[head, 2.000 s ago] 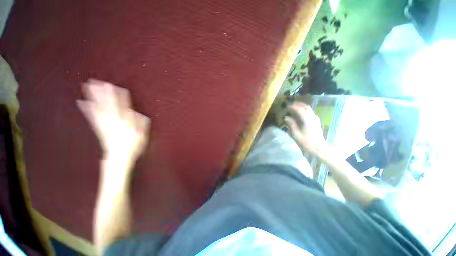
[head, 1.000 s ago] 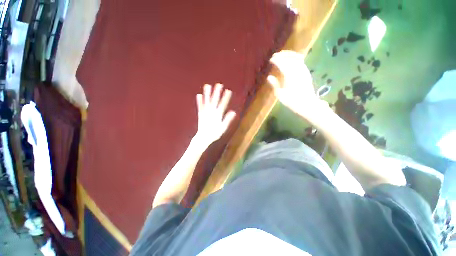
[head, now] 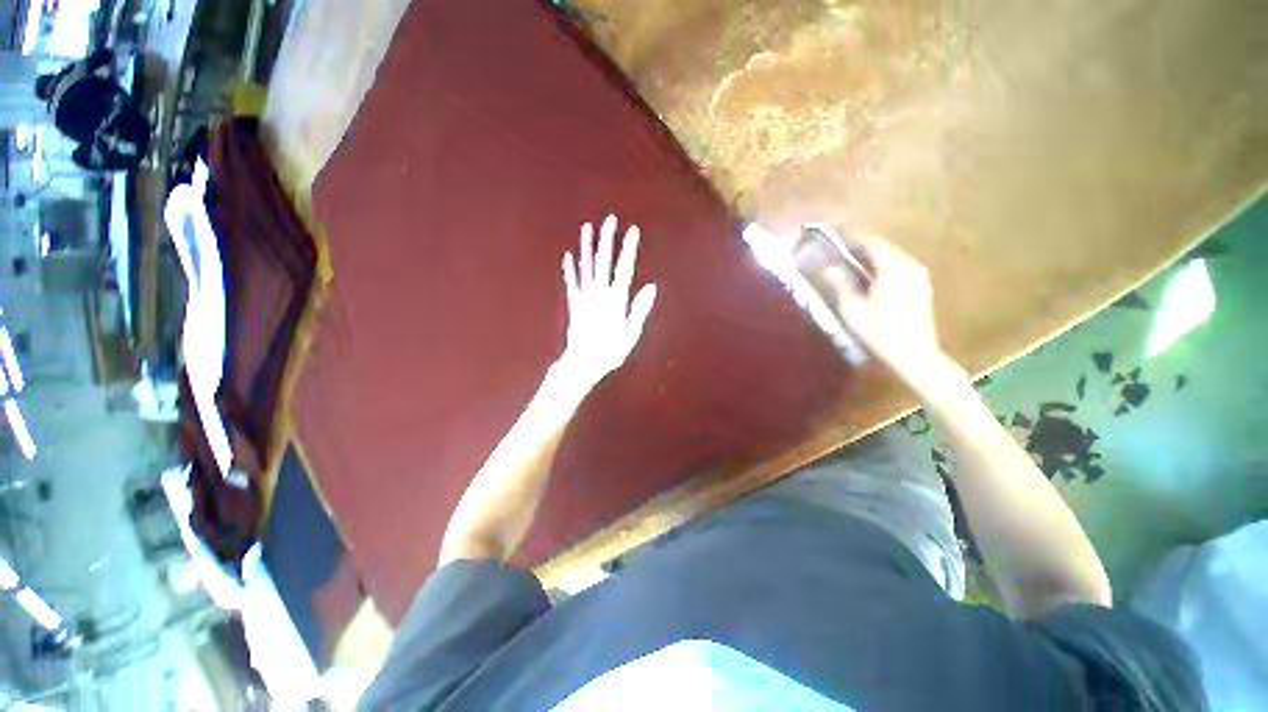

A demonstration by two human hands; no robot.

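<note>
A large dark red fabric panel (head: 459, 278) lies flat on the worn tan table (head: 1029, 167). My left hand (head: 606, 313) is open on the red fabric, palm down with fingers spread, and holds nothing. My right hand (head: 890, 299) is at the panel's right edge, its fingers curled on a looped metal tool (head: 832, 248), perhaps shears or snips; most of it is hidden or blurred. A bright white strip (head: 807, 295) lies along the fabric edge beside my right hand.
Folded dark red cloth (head: 264, 306) with a white strip on top is at the left. Navy fabric (head: 302, 543) is at the lower left. Dark scraps (head: 1064, 442) lie on the green floor at the right. A person (head: 98, 111) is far off at the upper left.
The view has swung, showing more tabletop to the right. My left hand went from blurred to resting spread on the red fabric. My right hand has come up from beside the table to the panel's edge.
</note>
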